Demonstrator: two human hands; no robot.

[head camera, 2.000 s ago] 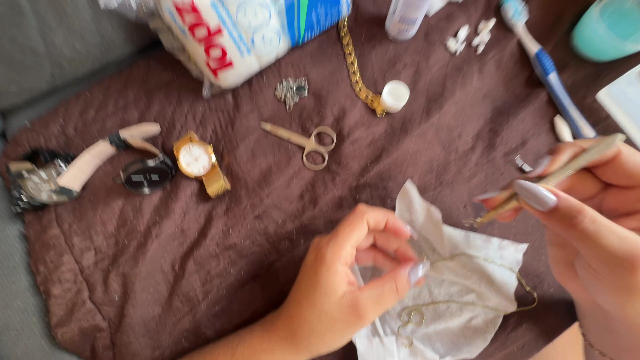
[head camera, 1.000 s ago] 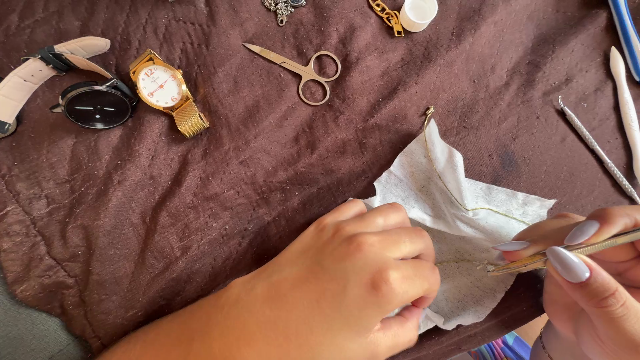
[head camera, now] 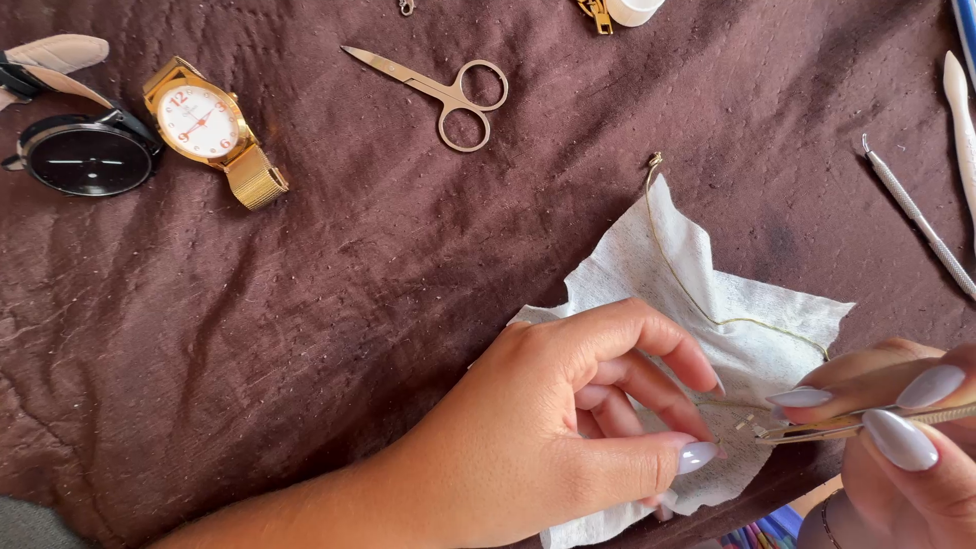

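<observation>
A pair of metal tweezers (head camera: 854,428) is held between the thumb and fingers of my right hand (head camera: 903,412), its tips over a white cloth (head camera: 793,301). Beside those tips lies a small pale piece. My left hand (head camera: 602,396) rests on the cloth, thumb and fingertips close together; a tiny part seems to be between them, but the grip is unclear. A thin gold chain (head camera: 681,285) runs over the cloth from its clasp at the upper corner toward my right hand; part of it is hidden by my hands.
On the brown quilted fabric lie small scissors (head camera: 450,95), a gold watch (head camera: 202,122), a black watch (head camera: 88,158), a metal cuticle tool (head camera: 915,217), a white pointed stick (head camera: 959,122), a thick gold chain (head camera: 598,15) and a white round cap (head camera: 634,9).
My left hand came down onto the cloth and has since turned, its thumb and fingertips now showing. The tweezers in my right hand moved down to the cloth. The view has moved closer.
</observation>
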